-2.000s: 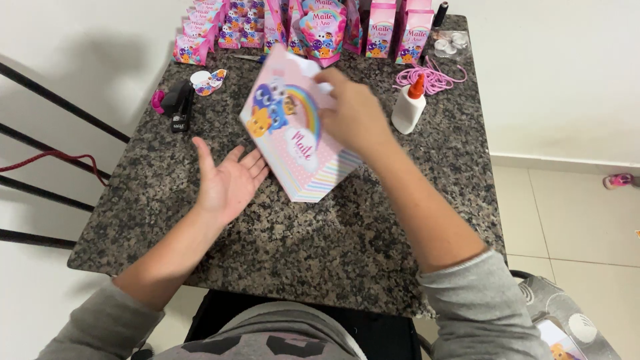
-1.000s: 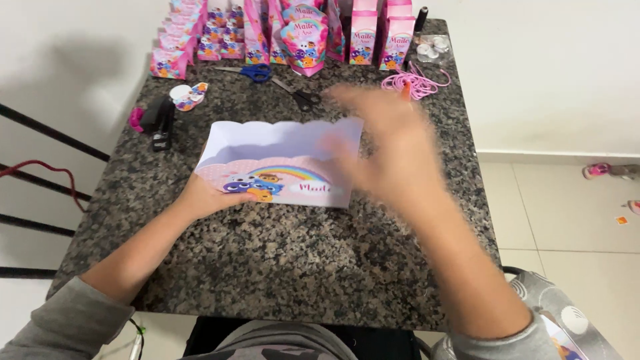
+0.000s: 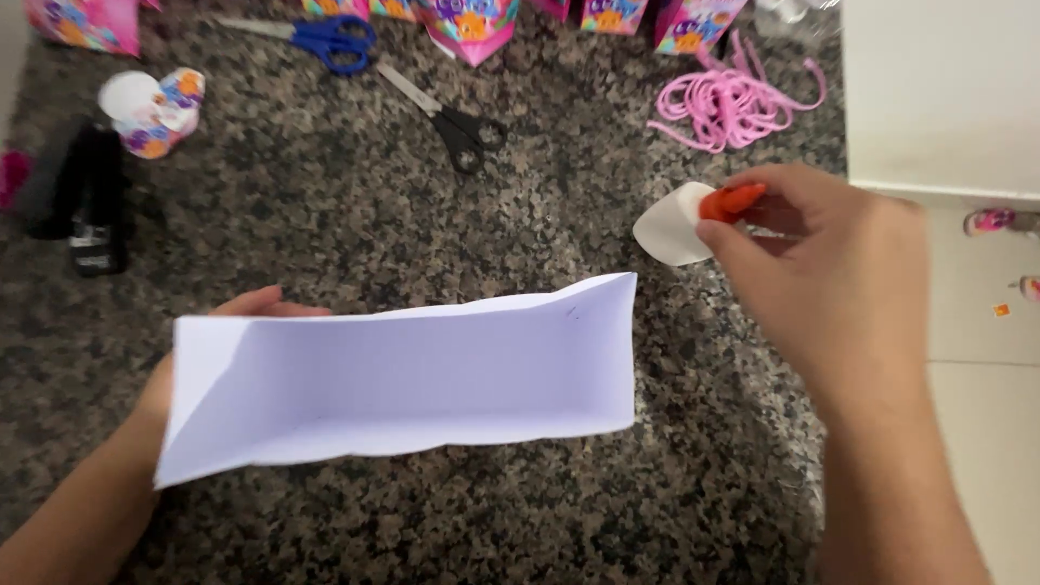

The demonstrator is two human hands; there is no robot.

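Note:
An open-topped paper box (image 3: 455,366) shows its plain white inside at the lower middle. My left hand (image 3: 268,305) is at the box's left end, with fingers behind its far edge; the box hides most of that hand, and it appears to hold the box. My right hand (image 3: 812,236) grips the orange cap of a white glue bottle (image 3: 674,227) between thumb and fingers, right of the box. Beyond the box lie black-handled scissors (image 3: 455,130) and blue-handled scissors (image 3: 325,41).
On the granite table (image 3: 536,512), a black stapler (image 3: 97,203) and printed cutouts (image 3: 154,110) are at left. Pink cord (image 3: 723,106) lies coiled beyond the glue. Printed pink packages (image 3: 475,28) line the far edge, with clear plastic (image 3: 796,10) at far right.
The box, with its printed front toward me one second ago, now shows its inside from above. My right hand has gone from beside the box to the glue bottle and taken hold of its cap.

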